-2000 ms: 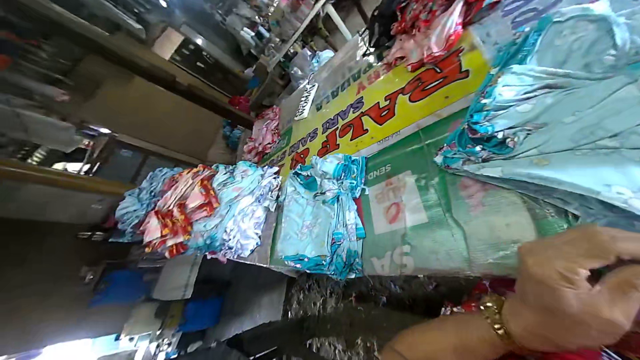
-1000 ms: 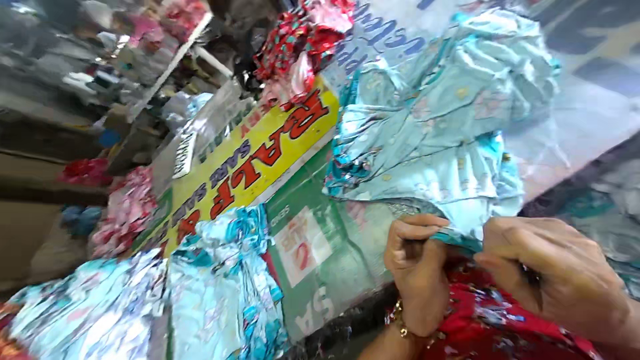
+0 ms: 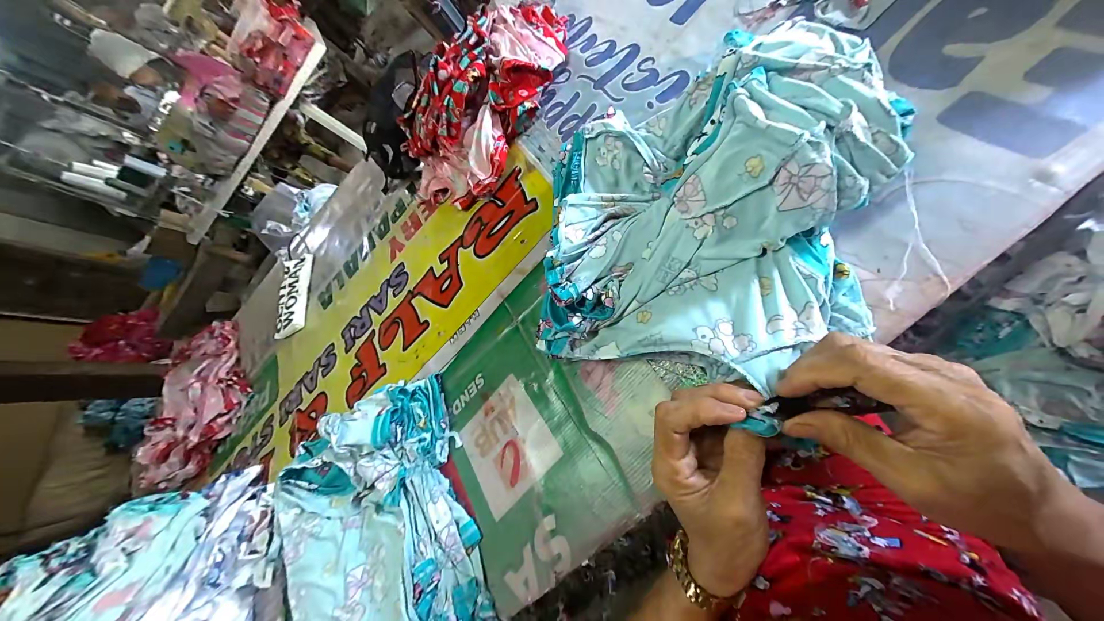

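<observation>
A stack of light teal printed garments [image 3: 733, 233] lies spread over the table, its near corner drawn to the table's edge. My left hand [image 3: 716, 474], with a gold bracelet at the wrist, pinches a teal-trimmed edge of that cloth between thumb and fingers. Facing it, my right hand [image 3: 897, 423] has thumb and fingers closed around a small dark object at the same edge; what the object is cannot be told. The fingertips of both hands nearly meet there.
Folded teal garments [image 3: 371, 517] lie at the lower left, beside a paler pile [image 3: 155, 552]. Red and pink garments [image 3: 483, 95] sit at the table's far side. Printed banner sheets [image 3: 431, 302] cover the tabletop. More cloth [image 3: 1061, 319] is heaped beyond the right edge.
The view has swung right since two seconds ago. My left hand, unseen as a separate hand earlier, joined the other at the cloth by one second ago; both remain there.
</observation>
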